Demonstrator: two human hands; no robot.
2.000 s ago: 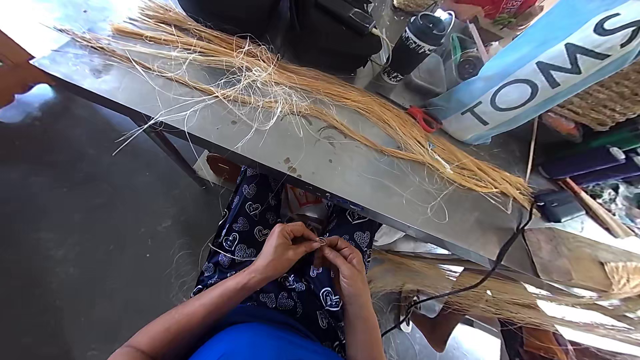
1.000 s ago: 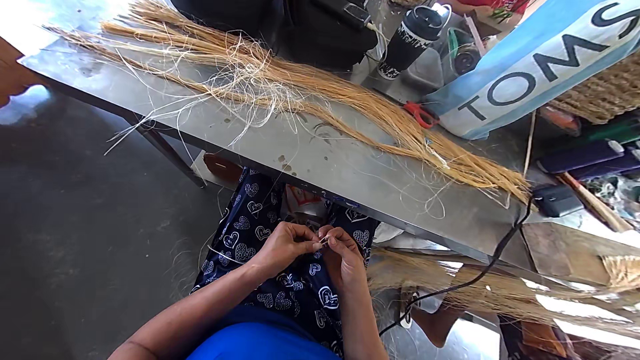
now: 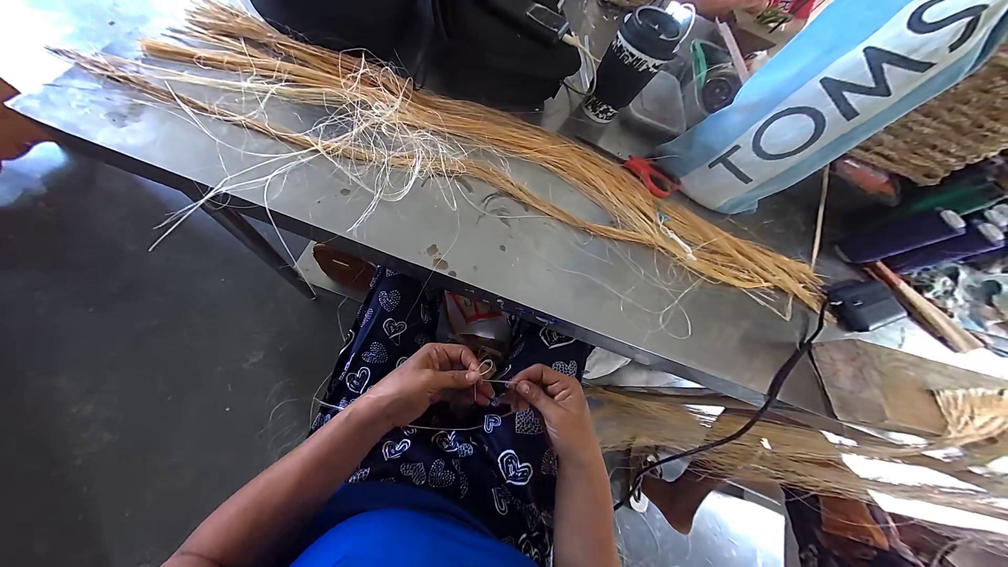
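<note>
Over my lap, my left hand (image 3: 441,378) pinches a thin pale fiber strand (image 3: 498,382) between thumb and forefinger, with a small loop standing up at the fingertips. A short stretch of the strand runs taut to my right hand (image 3: 551,394), whose thumb and forefinger grip it a little way to the right. A longer pale strand curves below both hands across the patterned cloth. Beyond them, a long bundle of tan plant fibers (image 3: 504,134) lies along the grey table (image 3: 504,252), with a tangle of white fibers (image 3: 386,134) on its left part.
Red-handled scissors (image 3: 652,176) lie behind the bundle, beside a blue and white bag (image 3: 827,118). A black patterned cup (image 3: 630,63) and a black bag (image 3: 496,55) stand at the back. A black cable (image 3: 756,417) hangs over the table's right edge. More loose fibers (image 3: 732,449) spread at lower right.
My hands have moved slightly apart, and a taut stretch of strand and a small loop now show between them. Earlier their fingertips were close together.
</note>
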